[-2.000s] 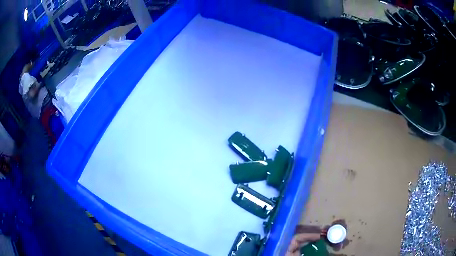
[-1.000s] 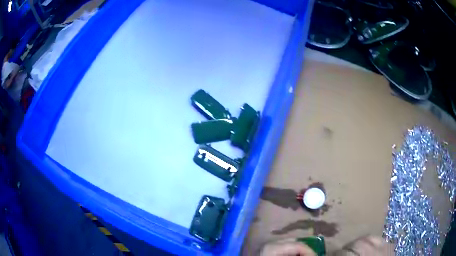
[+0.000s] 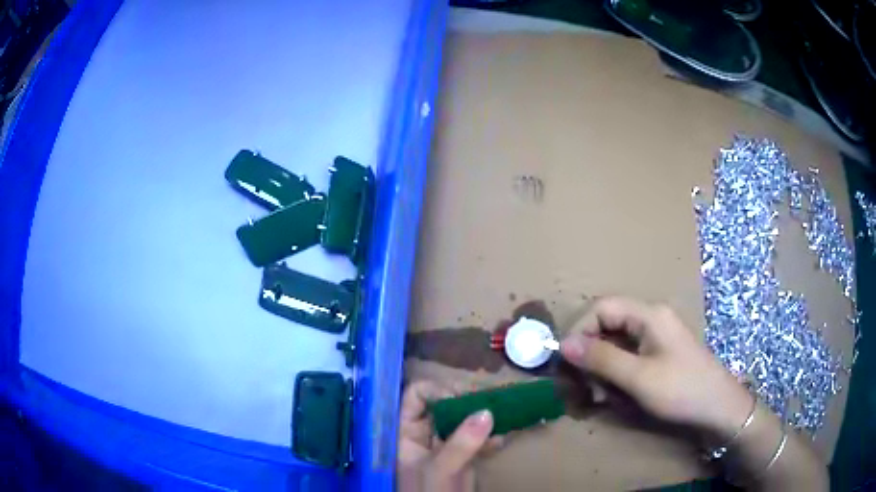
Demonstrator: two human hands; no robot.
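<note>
My left hand (image 3: 444, 447) holds a green moulded part (image 3: 514, 407) near the bottom centre, thumb on its smooth face, the part lying roughly level. My right hand (image 3: 639, 360) pinches a tiny silver pin (image 3: 552, 344) between thumb and fingertip, at the right edge of the white round pot (image 3: 526, 343). Whether the pin touches the pot's contents cannot be told. The pot has a red bit at its left side and stands among dark wet stains.
The blue tray (image 3: 408, 192) at left holds several green parts (image 3: 280, 233) along its near side. A heap of silver pins (image 3: 749, 259) lies at right on the cardboard sheet (image 3: 576, 106). Rimmed dark pieces (image 3: 696, 34) lie at the far edge.
The view has shifted right and down. Both hands have come further into view; my right hand now reaches the white pot with a pin, and the green part shows almost whole in my left.
</note>
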